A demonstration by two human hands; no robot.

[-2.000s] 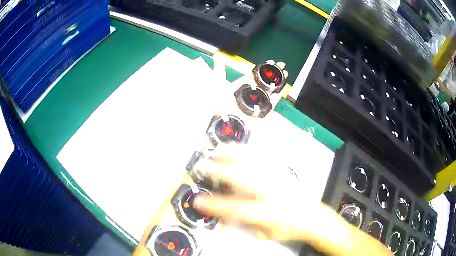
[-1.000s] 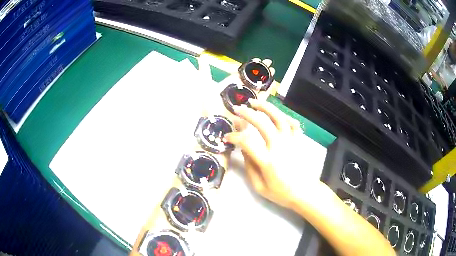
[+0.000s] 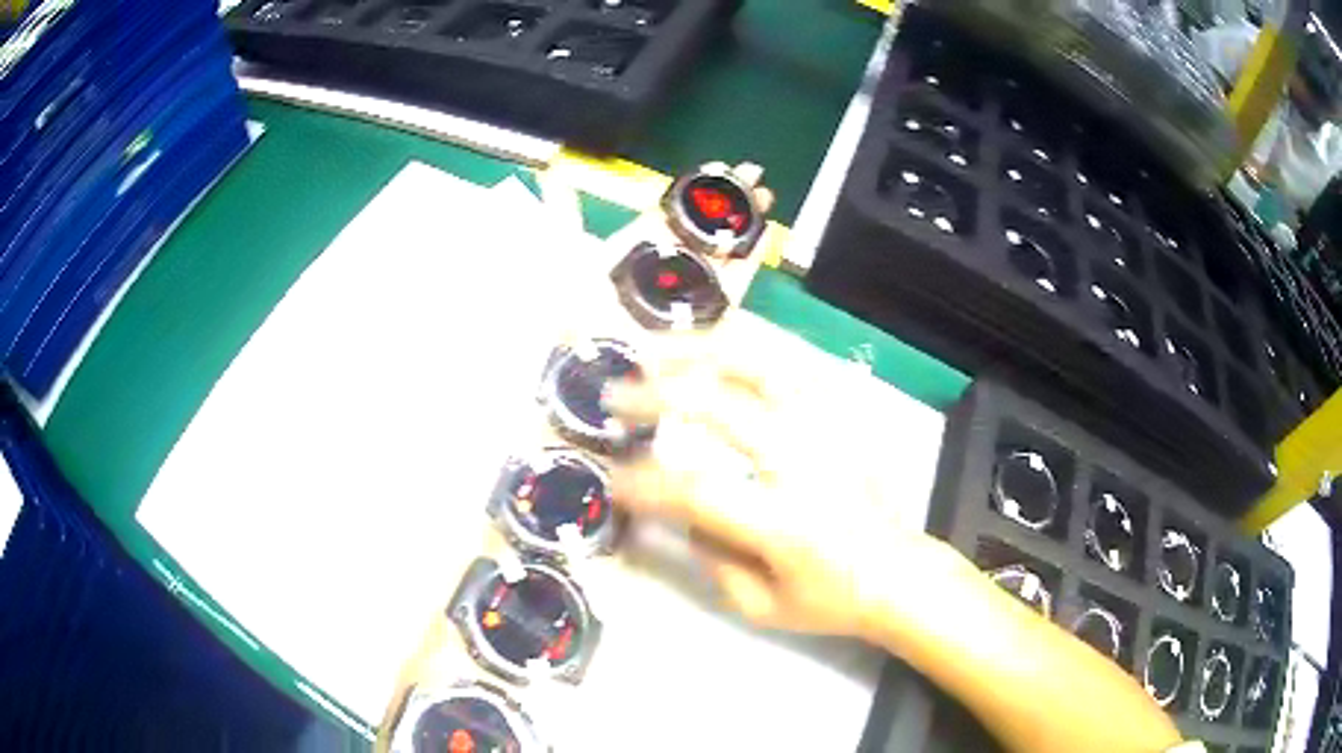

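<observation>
Several round strapless smartwatches lie in a row along my left forearm and hand. The farthest watch (image 3: 715, 206) shows a large red icon; the second watch (image 3: 670, 280) shows a small one. My left hand (image 3: 755, 180) is mostly hidden under the far watches, with fingertips showing past the farthest one. My right hand (image 3: 721, 471) is blurred, fingers apart, beside the third watch (image 3: 589, 390) and fourth watch (image 3: 556, 500); a fingertip overlaps the third. The fifth watch (image 3: 526, 618) is lit, and the nearest watch (image 3: 459, 728) is cut by the bottom edge.
A white sheet (image 3: 339, 397) lies under my arm on the green mat (image 3: 162, 294). A foam tray (image 3: 1060, 544) holding watches is at right, with stacked foam trays (image 3: 1016, 309) behind it. More black trays (image 3: 486, 74) stand at the back. Blue trays (image 3: 118, 162) are at left.
My right hand has moved from the second and third watches down towards the third and fourth. The third watch's white marks have gone. The whole view has shifted, moving the watches left.
</observation>
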